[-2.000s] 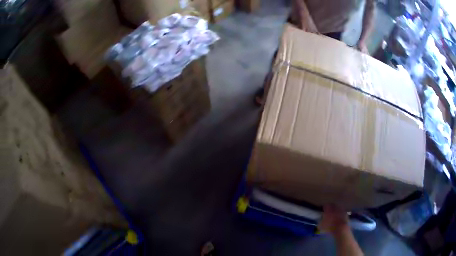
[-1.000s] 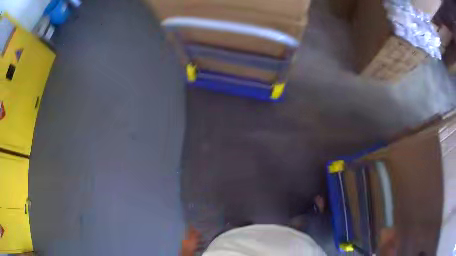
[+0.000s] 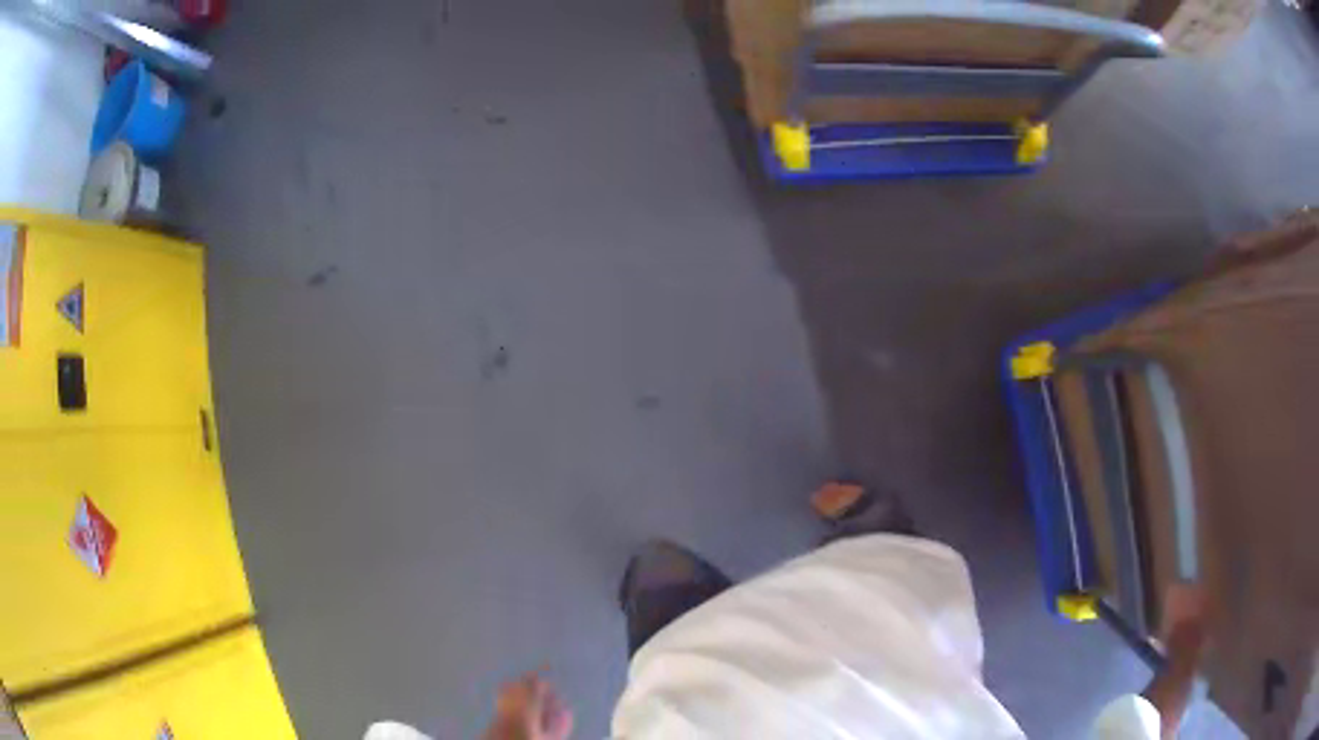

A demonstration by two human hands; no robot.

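Observation:
A platform trolley with a blue deck edge (image 3: pixel 1053 492) and yellow corner pieces stands at the right, bearing a large brown carton (image 3: pixel 1258 463). Its grey curved handle (image 3: pixel 1175 463) stands in front of the carton. My right hand (image 3: pixel 1183 619) is closed around the lower end of this handle; it is a little blurred. My left hand (image 3: pixel 532 708) hangs at the bottom edge, partly cut off, with loosely curled fingers and nothing visible in it.
A second blue trolley (image 3: pixel 911 156) with a carton stands at the top right. A yellow cabinet (image 3: pixel 130 477) with hazard labels stands at the left. A blue bucket-like container (image 3: pixel 138 110) is behind it. Grey floor (image 3: pixel 506 362) lies between. My shoes and pale clothing show at the bottom.
The view has swung left from the taped carton and other person. The second trolley now shows further right and higher. My right hand stays at the right trolley's handle; more of my left hand shows.

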